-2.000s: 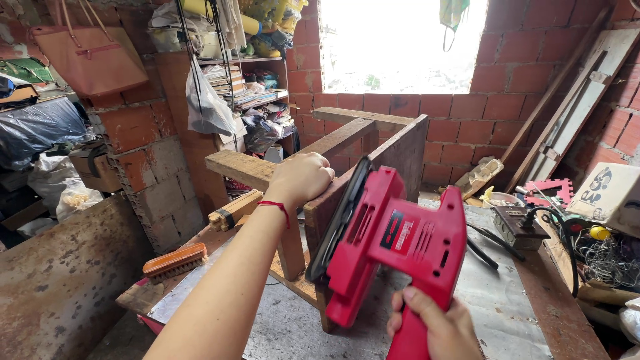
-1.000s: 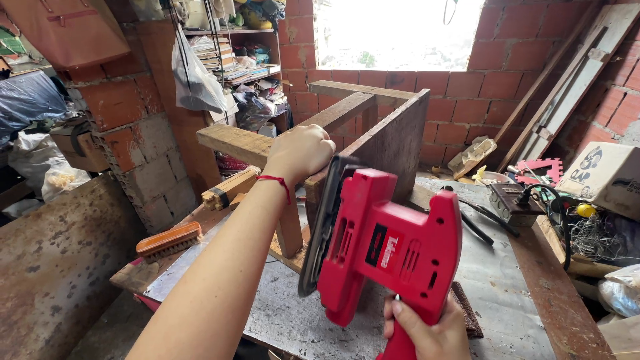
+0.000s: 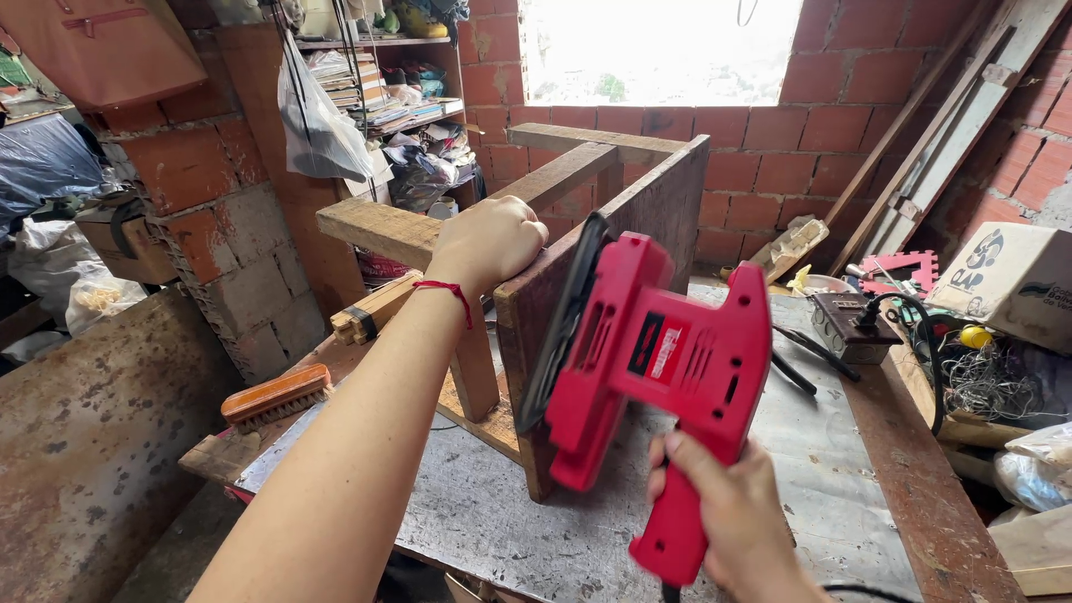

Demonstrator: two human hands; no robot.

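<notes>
My right hand point(image 3: 720, 494) grips the handle of a red electric sander point(image 3: 670, 360), whose black pad lies against the broad face of an upright wooden board point(image 3: 653, 201). That board belongs to a wooden frame, perhaps a small table on its side, with legs and a crossbar point(image 3: 561, 176) reaching left. My left hand point(image 3: 490, 239), a red cord round its wrist, is closed on the frame near the board's top edge; its fingertips are hidden. Left of the frame, a wooden-backed brush point(image 3: 278, 395) rests bristles down beside some bundled wood strips point(image 3: 375, 308).
The metal-topped workbench point(image 3: 469, 519) lies under the frame. At its right are an electrical outlet box point(image 3: 854, 327) with a plugged-in cord, black cables point(image 3: 791, 360), tangled wire point(image 3: 992, 381) and a cardboard box point(image 3: 1005, 280). A power cord leaves the sander's handle.
My right hand and the sander have shifted slightly along the board's face. My left hand keeps its hold on the frame. The view has moved a little.
</notes>
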